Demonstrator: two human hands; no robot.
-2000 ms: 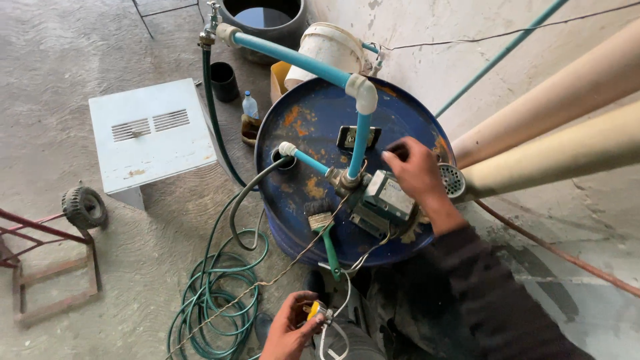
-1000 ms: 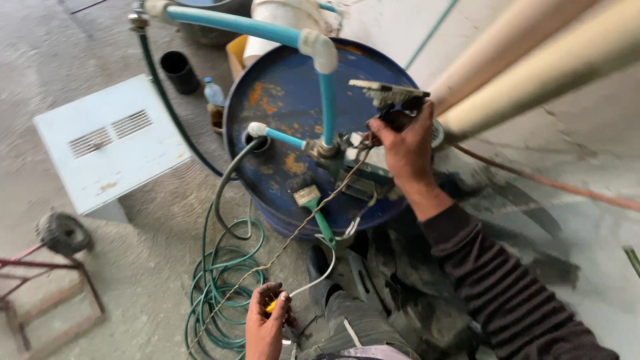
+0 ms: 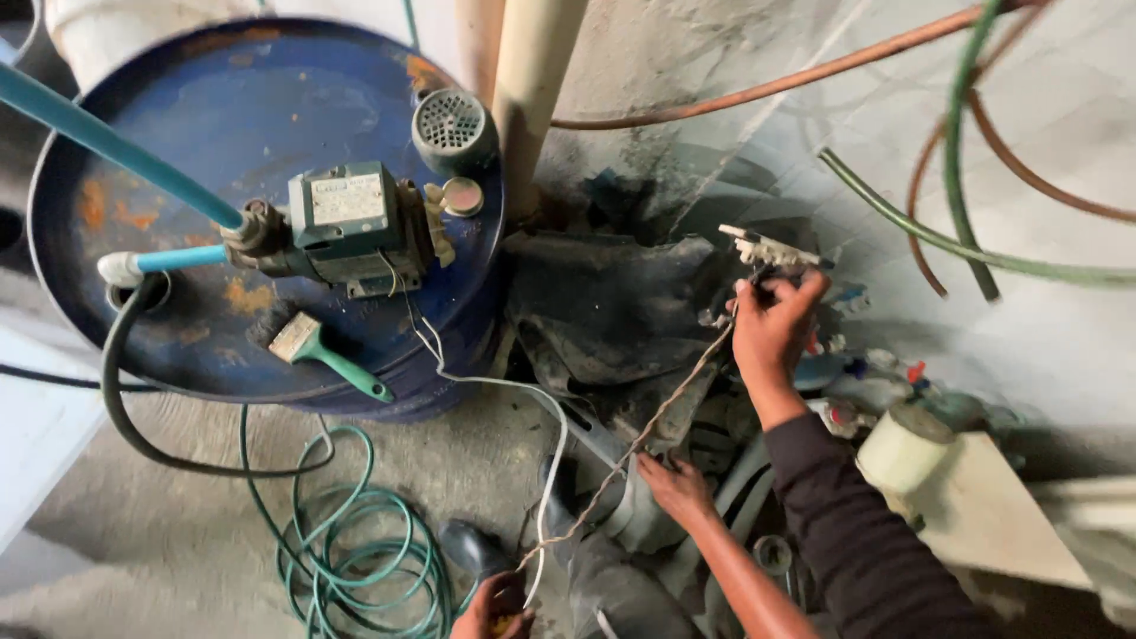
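At the bottom, my left hand point(image 3: 493, 608) closes around a small yellow object, mostly hidden; a twisted brown cord point(image 3: 672, 401) and a white cable point(image 3: 561, 437) run up from it. My right hand point(image 3: 679, 486), bare forearm, has its fingertips at the twisted cord; its grip is unclear. Above it, a co-worker's dark-sleeved hand point(image 3: 781, 315) holds a small flat device point(image 3: 777, 251) at the cord's far end. The white cable leads to an electric water pump point(image 3: 342, 231) on a blue metal drum point(image 3: 222, 115). A green-handled paintbrush point(image 3: 333, 355) lies on the drum.
A vented round motor cover point(image 3: 453, 130) and a small round lid point(image 3: 461, 196) sit at the drum's edge. Coiled green hose point(image 3: 355, 541) lies on the floor. Right of centre are a black sheet-like object point(image 3: 612, 306), hanging hoses point(image 3: 963, 160) and a cream container point(image 3: 903, 448).
The view has shifted right. The co-worker's hand has carried the flat device away from the pump and drum. My right hand has come into view. My left hand still holds the yellow object.
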